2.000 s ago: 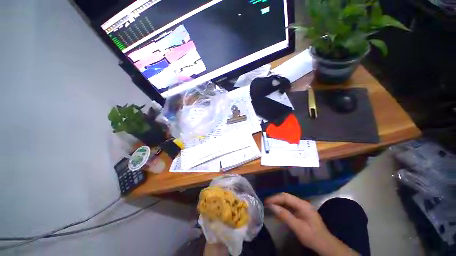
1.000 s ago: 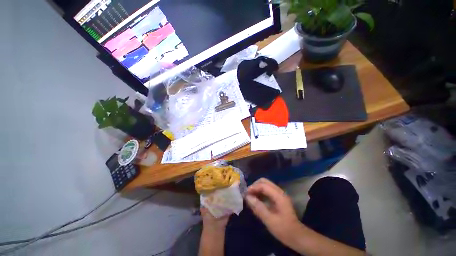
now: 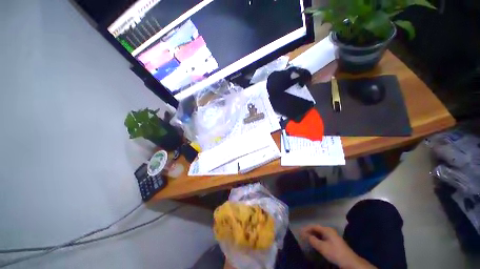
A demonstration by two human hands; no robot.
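A golden brown snack (image 3: 244, 226) sits in a crinkled, see-through plastic bag (image 3: 279, 206) at the bottom centre, below the desk's front edge. My left hand (image 3: 228, 264) holds the bag from below; only a small part of it shows under the wrapper and the fingers are hidden. My right hand (image 3: 325, 242) is to the right of the bag, over my lap, apart from it. It holds nothing that I can see, with its fingers loosely bent and somewhat apart.
The wooden desk (image 3: 429, 116) bears a monitor (image 3: 252, 39), mouse (image 3: 370, 91) on a dark pad, yellowish slim tool (image 3: 336, 94), black and red pieces, papers (image 3: 313, 151), bulldog clip (image 3: 253, 114), crumpled clear bag (image 3: 213, 118), calculator (image 3: 150, 184), lidded cup (image 3: 158, 163) and potted plants (image 3: 363, 50).
The snack bag first tilts upright, then comes lower and looks larger, closer to the camera. My right hand has moved away from the bag, to the right and down. The view has shifted slightly.
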